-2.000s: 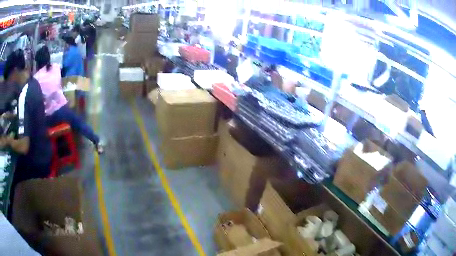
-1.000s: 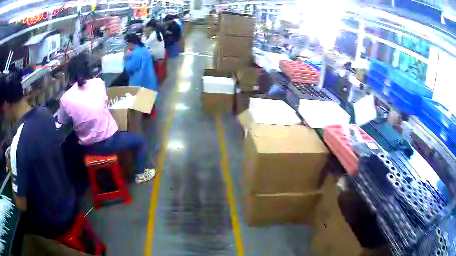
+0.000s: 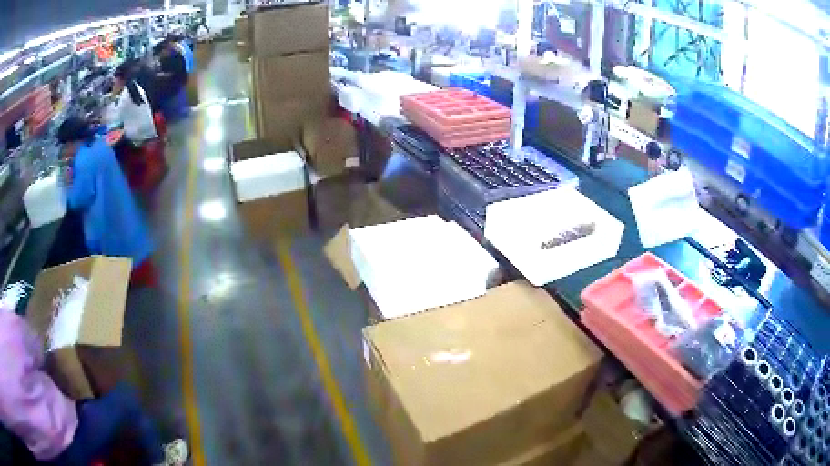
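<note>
Neither of my hands is in view. Nearest in front of me is a closed brown carton (image 3: 482, 355), with a white foam box (image 3: 420, 264) in an open carton just behind it. To the right, a stack of pink-red divided trays (image 3: 628, 319) stands on the bench and holds clear plastic bags (image 3: 669, 305). A white foam tray (image 3: 551, 238) with a row of small parts lies on the bench beyond. Dark rods with white round ends (image 3: 774, 391) lie at the lower right.
An aisle floor (image 3: 246, 364) with yellow lines runs ahead on the left. People in pink (image 3: 32, 391) and blue (image 3: 105, 196) work along the left bench, beside an open carton (image 3: 100, 309). Tall stacked cartons (image 3: 291, 82) stand ahead. Blue bins (image 3: 746, 155) are at the right.
The view has moved forward along the aisle and swung right. The closed carton and pink-red trays are nearer, and the person in pink is now cut off at the left edge.
</note>
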